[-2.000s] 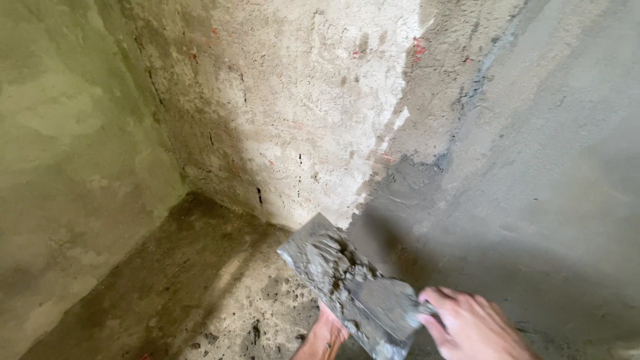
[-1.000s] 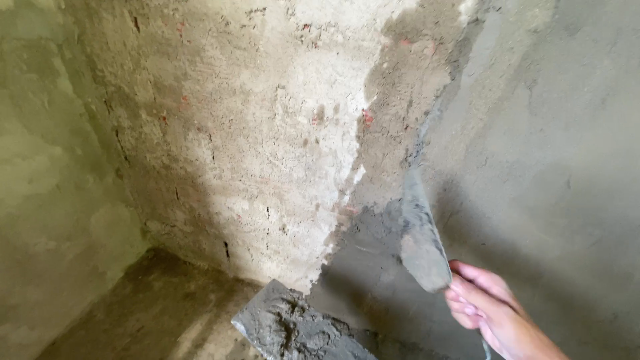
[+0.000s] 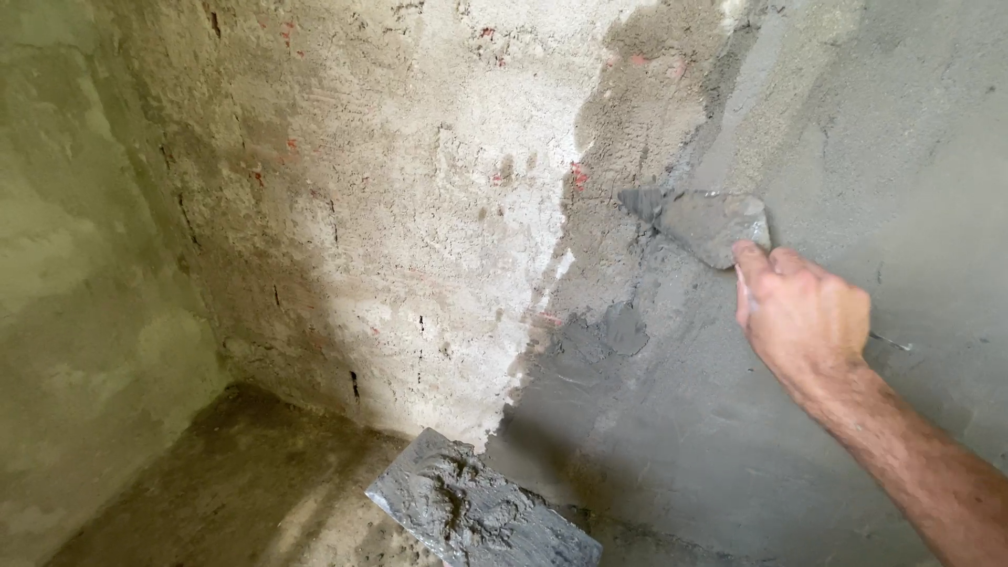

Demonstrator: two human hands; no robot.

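Note:
My right hand [image 3: 807,307] is closed around a pointed mortar trowel [image 3: 713,224], its blade flat to the wall with the tip pointing left. Grey wet mortar shows at the blade's tip, along the border between the fresh grey plaster [image 3: 709,394] and the damp, rough wall strip [image 3: 638,102]. At the bottom a rectangular metal hawk or float plate [image 3: 567,543] bears a heap of wet mortar [image 3: 465,488]. Only a sliver of skin shows under the plate's lower edge, so my left hand is almost wholly hidden.
Bare, pitted old wall [image 3: 394,197] with red specks spans the middle. A greenish plastered wall [image 3: 79,276] meets it at a corner on the left. Below lies a rough concrete floor [image 3: 236,472] with crumbs of mortar near the plate.
The trowel has gone from over the plate up to the wall, and its blade has turned from upright to pointing left. A small mortar patch now shows on the wall below it.

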